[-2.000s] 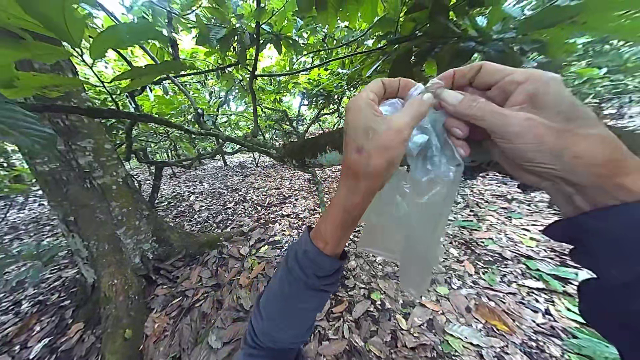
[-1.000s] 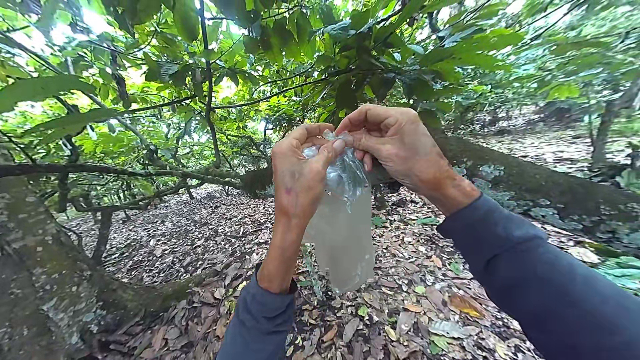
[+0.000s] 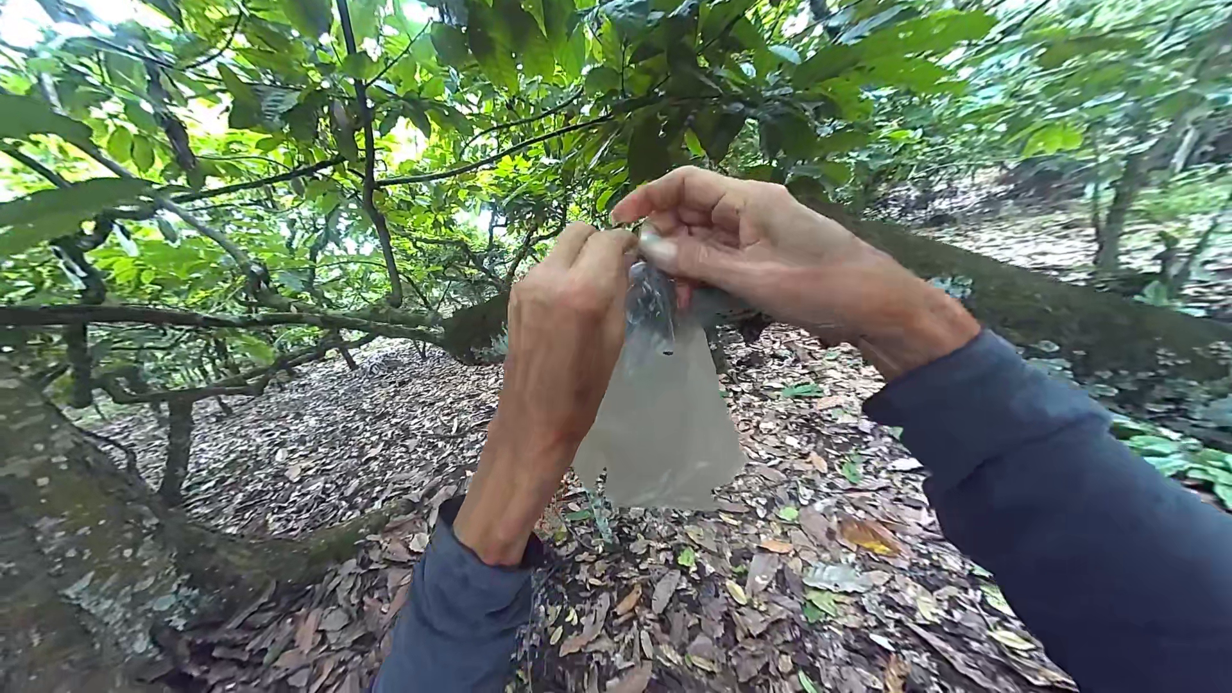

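A clear plastic bag (image 3: 664,423) filled with cloudy, pale liquid hangs upright in front of me at the centre. Its gathered neck is pinched between the fingers of my left hand (image 3: 573,327), which comes up from below. Against those fingertips, my right hand (image 3: 770,255) brings its thumb and bent fingers together at the top of the bag. The fingers hide the very top of the neck, so I cannot tell whether it is knotted or whether my right hand grips the plastic there.
A thick, mossy tree limb (image 3: 1039,289) runs behind my right arm. Thin branches (image 3: 221,316) and green leaves spread at the left and above. A lichen-marked trunk (image 3: 77,539) stands at the lower left. Dry leaf litter (image 3: 337,443) covers the ground.
Both hands have stayed together at the bag's neck while their fingers have shifted. The bag hung narrower two seconds ago and now shows a wider face. The view has swung right.
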